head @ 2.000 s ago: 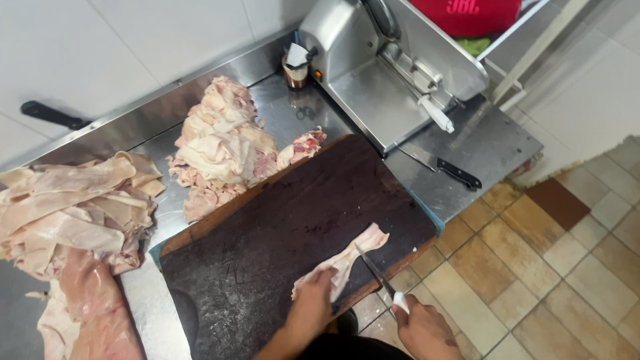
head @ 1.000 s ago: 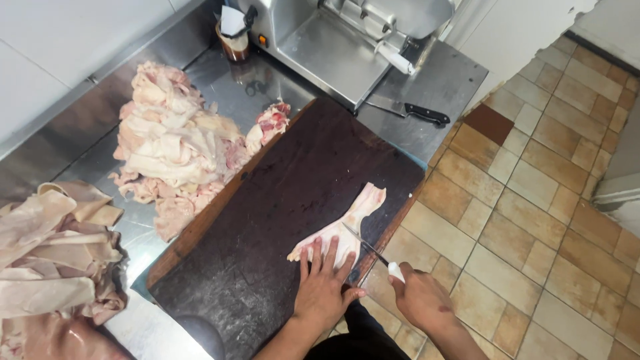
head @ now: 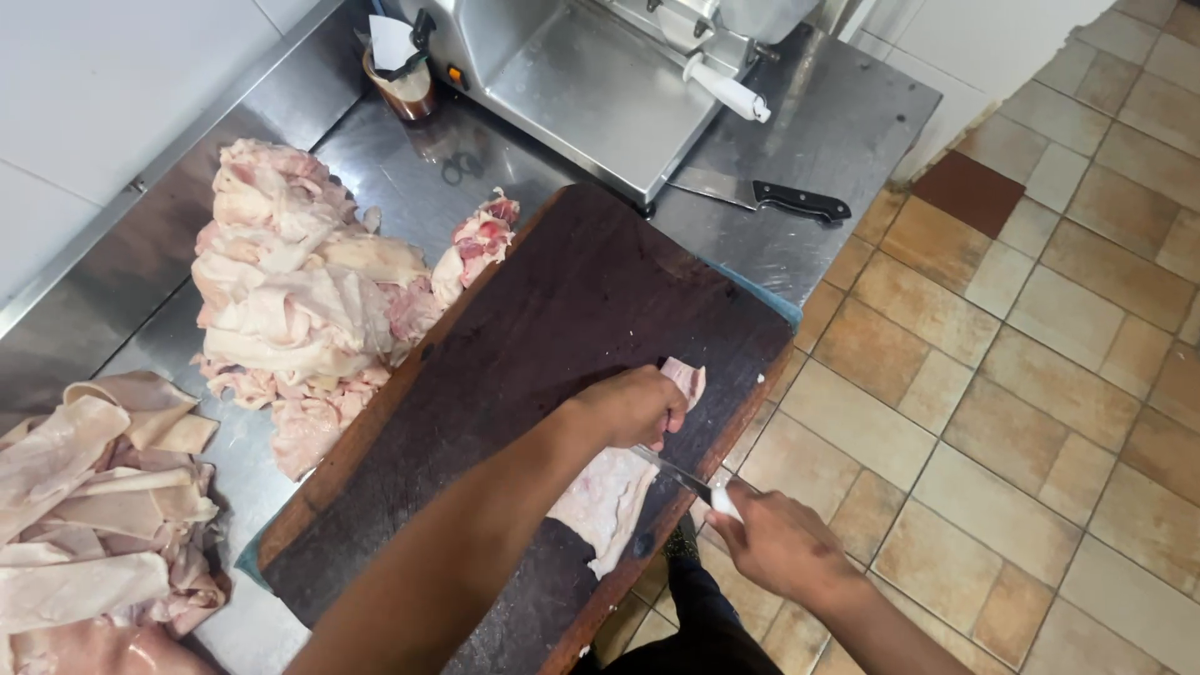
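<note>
On the dark cutting board [head: 562, 309] lies a pale strip of raw meat or skin [head: 605, 502]. My left hand [head: 637, 405] is closed on its upper part, and a short end sticks out beyond the fingers. My right hand [head: 773, 539] grips the white handle of a knife [head: 684, 478], just right of the board's edge. The blade points up and left, its tip at the strip beside my left hand; whether it cuts in is hidden. A large pile of pale trimmings [head: 300, 291] is left of the board, with a redder piece [head: 483, 239] against the board's edge.
A stack of skin pieces [head: 103, 506] sits at the lower left. Behind the board stands a metal slicer [head: 591, 84], with a cup [head: 403, 84] beside it. A black-handled knife [head: 802, 202] lies on the steel counter [head: 844, 103]. Tiled floor [head: 1012, 375] drops away to the right.
My left hand has moved from lying spread on the strip's lower part to gripping its upper part. The knife stays in my right hand. The view has shifted.
</note>
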